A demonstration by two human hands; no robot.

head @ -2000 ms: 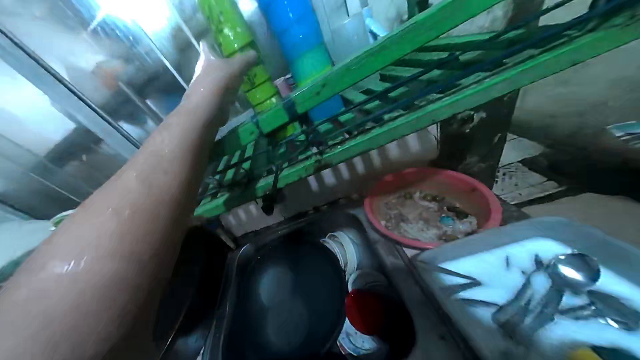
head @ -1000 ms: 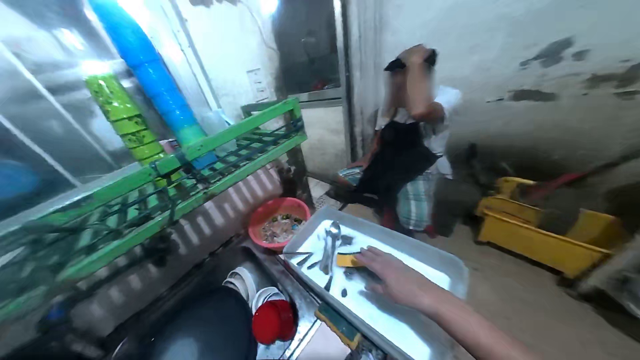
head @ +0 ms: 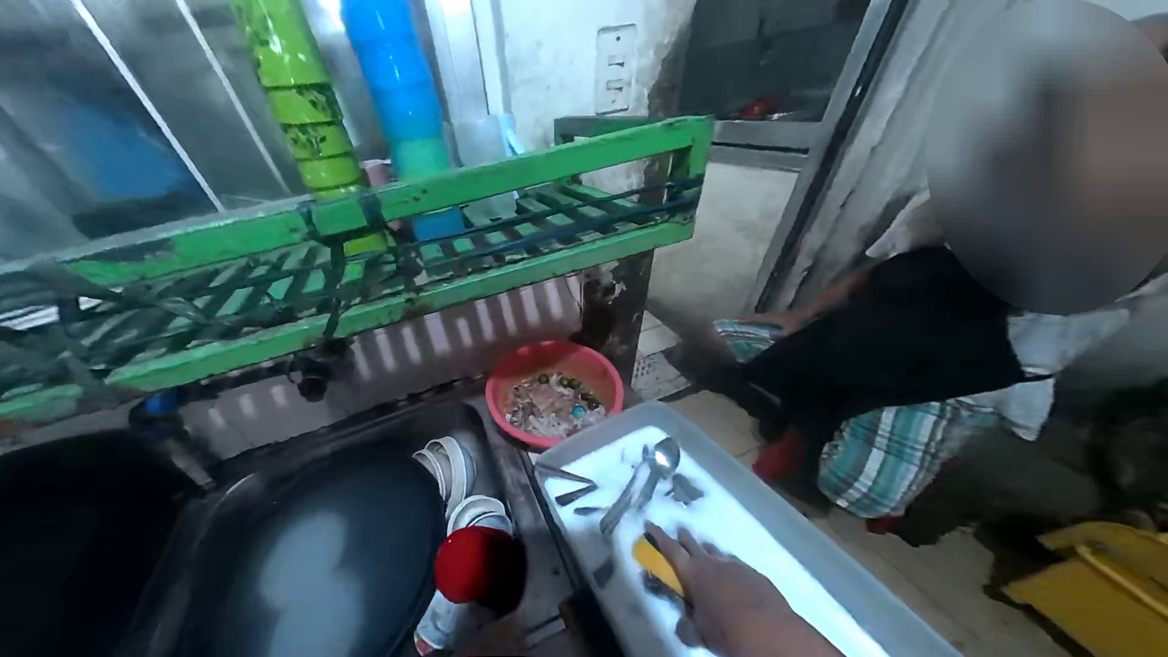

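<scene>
My right hand (head: 725,589) reaches from the bottom edge into a grey plastic tub (head: 826,557) of white suds, its fingers on a yellow sponge (head: 659,564). Just beyond the sponge, metal spoons (head: 639,484) and other cutlery lie partly sunk in the foam. Left of the tub, a large dark pan (head: 319,547) sits in the sink, with white bowls (head: 449,470) and a red bowl (head: 476,566) beside it. My left hand is out of the frame.
A red plastic basin (head: 555,392) of food scraps stands behind the tub. Above the sink runs a green slatted rack (head: 547,201) with stacked green cups (head: 306,109) and blue cups (head: 392,82). A person in a black apron (head: 903,338) is at the right, near a yellow mop bucket (head: 1095,575).
An arm reached up to the green cups in the oldest frame; it is out of view now. My right hand, seen in the tub a second ago, is still there at the sponge. The person has come closer in view.
</scene>
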